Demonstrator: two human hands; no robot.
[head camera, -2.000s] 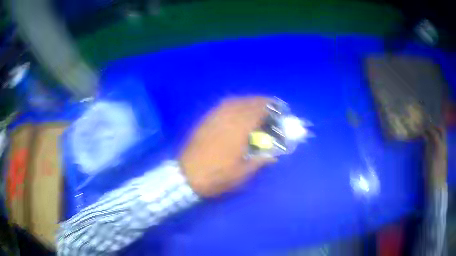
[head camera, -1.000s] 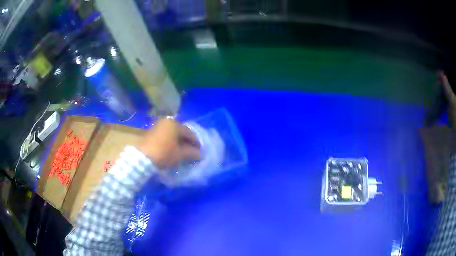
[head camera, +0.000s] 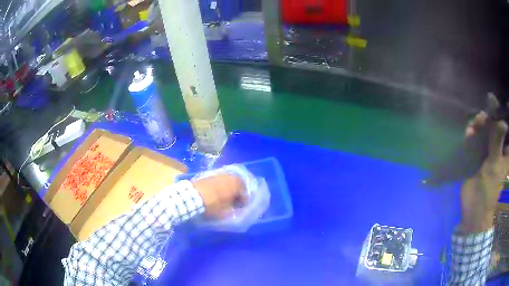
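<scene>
An open adapter housing lies on the blue bench at the lower right, its circuit board and yellow transformer facing up and its prongs pointing right. My left hand is inside the crumpled clear plastic bag, which sits in the shallow blue plastic bin. Its fingertips are blurred, and whether they hold anything is hidden. My right hand is raised at the right edge, its fingers around a dark, blurred tool that looks like the electric screwdriver.
Two cardboard carton lids stand at the left; one has many red pieces, the other a few. A blue and white spray can stands beside the pale post. The green conveyor runs behind the bench. A white power strip lies far left.
My left hand has let go of the housing, which now lies on the bench, and moved left into the bag. The view has shifted, showing more of the background. My right hand shows higher.
</scene>
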